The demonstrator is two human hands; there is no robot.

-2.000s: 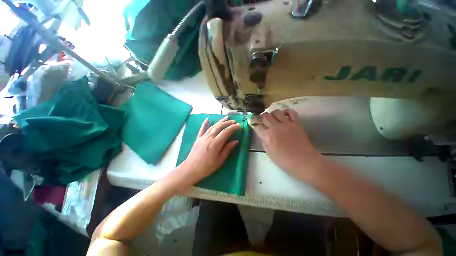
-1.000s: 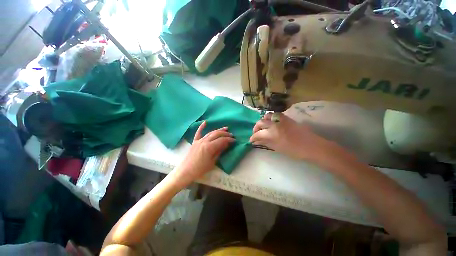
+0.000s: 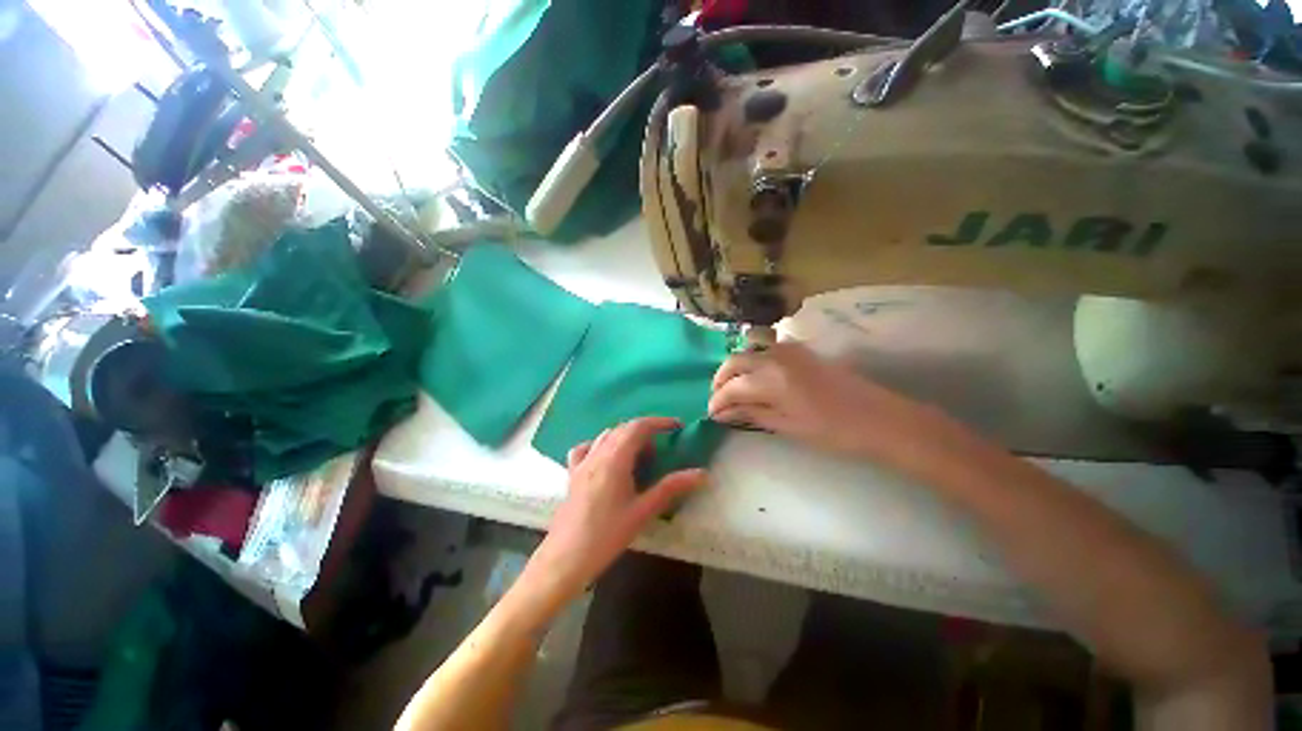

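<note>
A flat green cut panel (image 3: 628,364) lies on the white table with its right edge at the needle area of the beige JARI sewing machine (image 3: 885,172). My right hand (image 3: 778,389) is at that edge just below the needle, fingertips pinching the cloth; the fingers hide the presser foot. My left hand (image 3: 628,479) is at the panel's near right corner, thumb and fingers around a bunched bit of the cloth. A waiting green panel (image 3: 500,343) lies to the left, its right side beside the sewn panel.
A crumpled pile of green panels (image 3: 286,350) lies at the far left, above a red cloth (image 3: 209,514). A pale lamp (image 3: 564,186) hangs left of the machine head. A larger green heap (image 3: 550,86) is behind. The table's worn front edge (image 3: 800,568) runs below my hands.
The panel has turned and its near corner is now gathered under my left hand, which has moved nearer the table's front edge. My right hand stays by the needle. The camera view has shifted.
</note>
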